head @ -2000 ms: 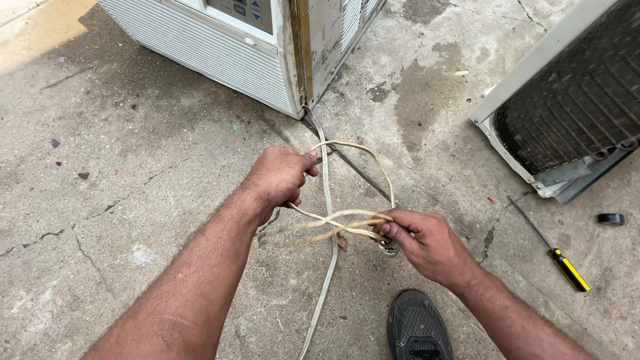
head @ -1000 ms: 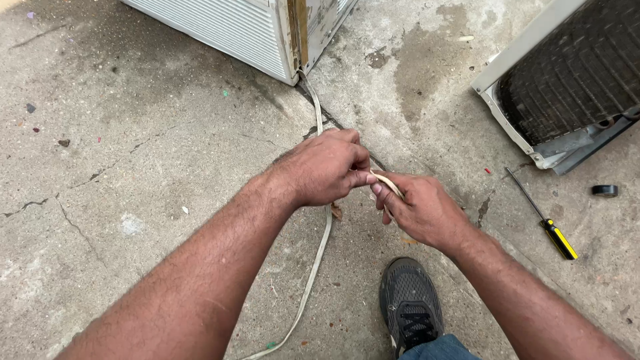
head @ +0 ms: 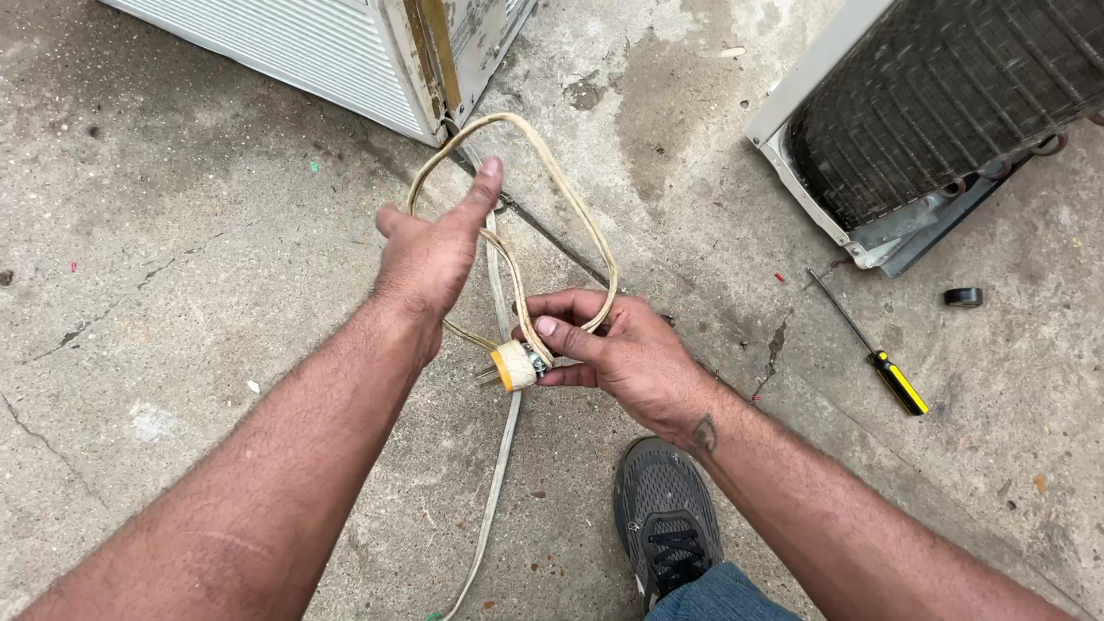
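Observation:
A pale power cord [head: 556,164] forms a loop between my hands. My right hand [head: 595,341] pinches the cord just behind a white and yellow power plug [head: 515,366], whose metal prongs point left. Screws or a metal clamp show at the plug's back. My left hand [head: 440,237] is at the loop's left side with thumb and fingers apart; the cord passes behind it, and whether it touches the palm I cannot tell. Another length of pale cord [head: 500,457] runs along the concrete beneath, from near the corner of a white air conditioner [head: 302,56] toward the bottom edge.
At upper right stands an appliance unit with a dark finned coil [head: 940,103]. A screwdriver with a yellow and black handle [head: 899,382] lies on the cracked concrete, a roll of black tape [head: 963,297] beyond it. My grey shoe [head: 668,517] is below my right hand.
My hands were close together on the cord a second ago. Now my left hand is up and away from the right with its fingers spread, and the loop and plug are in plain view.

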